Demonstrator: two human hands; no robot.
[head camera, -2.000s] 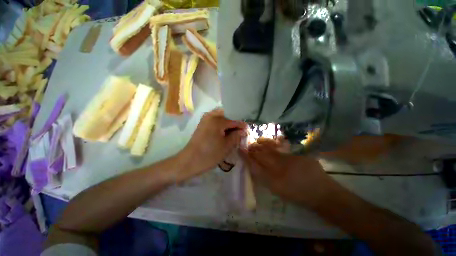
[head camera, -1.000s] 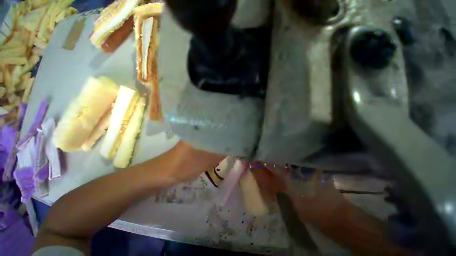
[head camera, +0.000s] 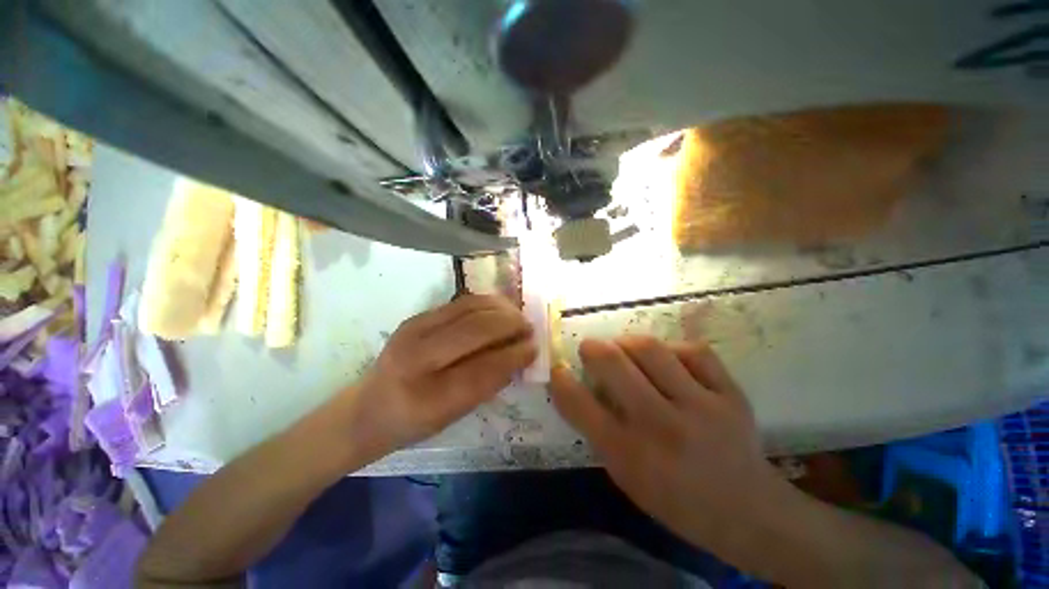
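Note:
The strip being worked (head camera: 538, 347) is pale, pinkish-white with a yellowish right edge, and runs away from me toward the presser foot and needle (head camera: 523, 224) under the bright lamp. My left hand (head camera: 454, 357) holds the strip's left side, fingertips on it. My right hand (head camera: 656, 403) lies at its right edge, fingers curled on the table, index finger touching or very near the strip; whether it grips cannot be told. The sewing machine head (head camera: 736, 58) fills the top of the view. Glare hides the strip's far end.
Yellow strips (head camera: 280, 278) and a wide yellow piece (head camera: 184, 262) lie left on the table. Purple strips (head camera: 115, 414) lie at the left edge, with yellow and purple heaps beyond. An orange-brown patch (head camera: 805, 173) is right of the needle. A blue basket (head camera: 1024, 460) is lower right.
The view has shifted, so the needle area and both hands are now unblocked by the machine head. The joined pieces at the table's far side are now hidden. The strip now lies straight between the hands.

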